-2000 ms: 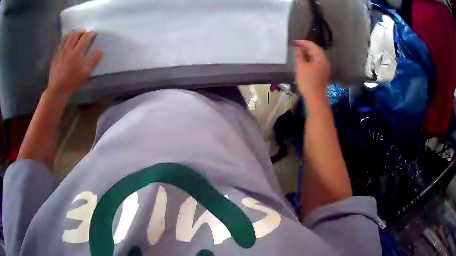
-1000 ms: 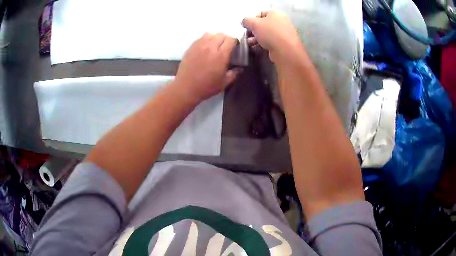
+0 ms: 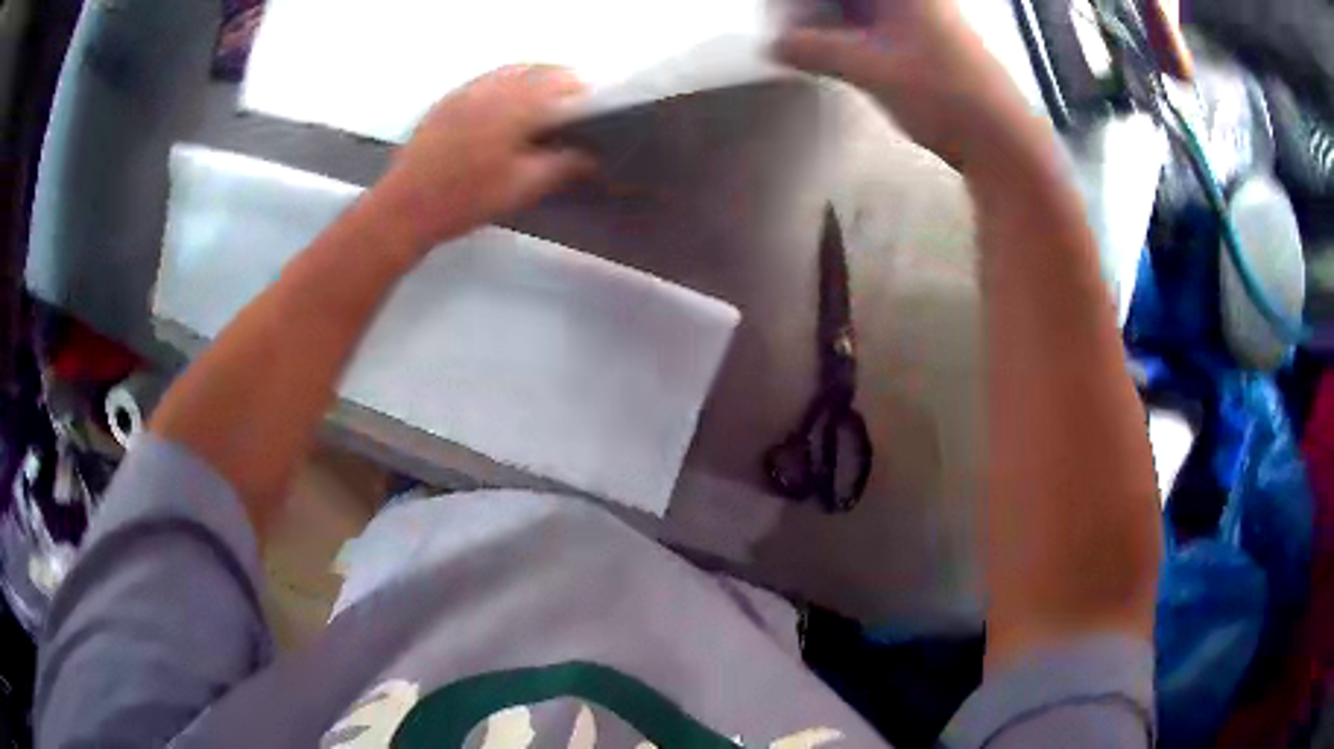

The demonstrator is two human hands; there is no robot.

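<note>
A large white sheet (image 3: 629,44) lies across the top of the view on the grey cloth-covered table (image 3: 907,337). My left hand (image 3: 490,147) rests at its near edge, thumb apart from the fingers, with nothing visible in it. My right hand (image 3: 892,59) is blurred and cut off by the top edge, at the sheet's right part. Something dark shows by its fingers; whether it is held cannot be told. A separate folded white strip (image 3: 541,359) lies slanted nearer me, partly under my left forearm. Black shears (image 3: 834,381) lie right of it, blades pointing away.
A small dark patterned rectangle (image 3: 237,37) lies at the upper left. A pale rounded object with a cord (image 3: 1261,271) is at the right. Blue plastic bags (image 3: 1207,622) are at the lower right. A white roll end (image 3: 123,416) shows below the table at left.
My hands have moved apart, the left to the left and the right up and right. The grey piece between them no longer shows there. The shears are now in plain view. The camera view has turned.
</note>
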